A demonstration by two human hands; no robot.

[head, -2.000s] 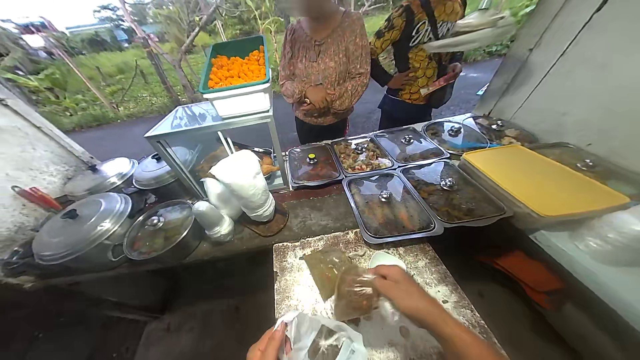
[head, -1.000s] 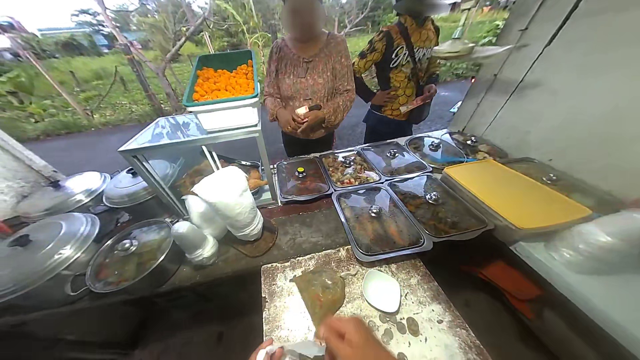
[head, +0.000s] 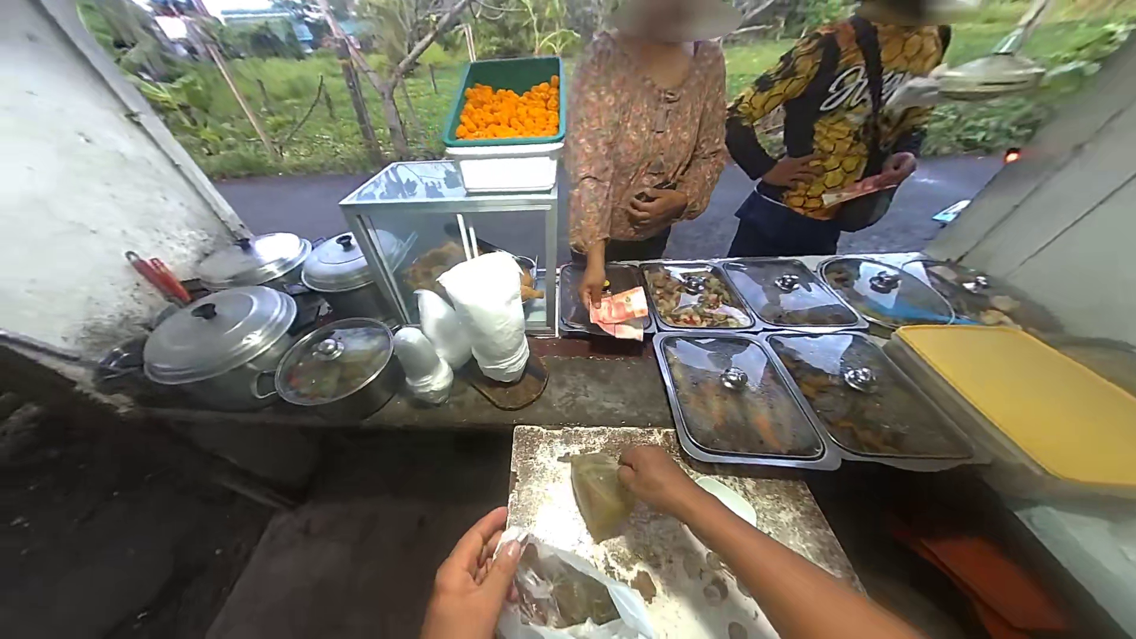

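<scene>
My right hand (head: 655, 477) grips the top of a clear plastic bag of greenish-brown food (head: 600, 499) over the worn white board (head: 550, 444). Lower down, my left hand (head: 475, 572) holds the rim of a white plastic carrier bag (head: 626, 603), which gapes and has a filled clear bag inside. A small white dish (head: 729, 499) lies partly behind my right forearm. Across the counter, one person's hand (head: 593, 282) holds reddish banknotes (head: 619, 311) over a lidded food tray.
Lidded food trays (head: 745, 399) stand beyond the board, with a yellow tray (head: 1021, 399) at right. Lidded pots (head: 217, 333), rolls of white plastic bags (head: 493, 315) and a glass case (head: 444, 206) under a green basin of orange food (head: 506, 105) are at left. A second person (head: 830, 133) stands outside.
The person across the counter has reached out with the banknotes, hand now low over the tray. My right hand has moved up from beside my left hand, and the carrier bag shows wider.
</scene>
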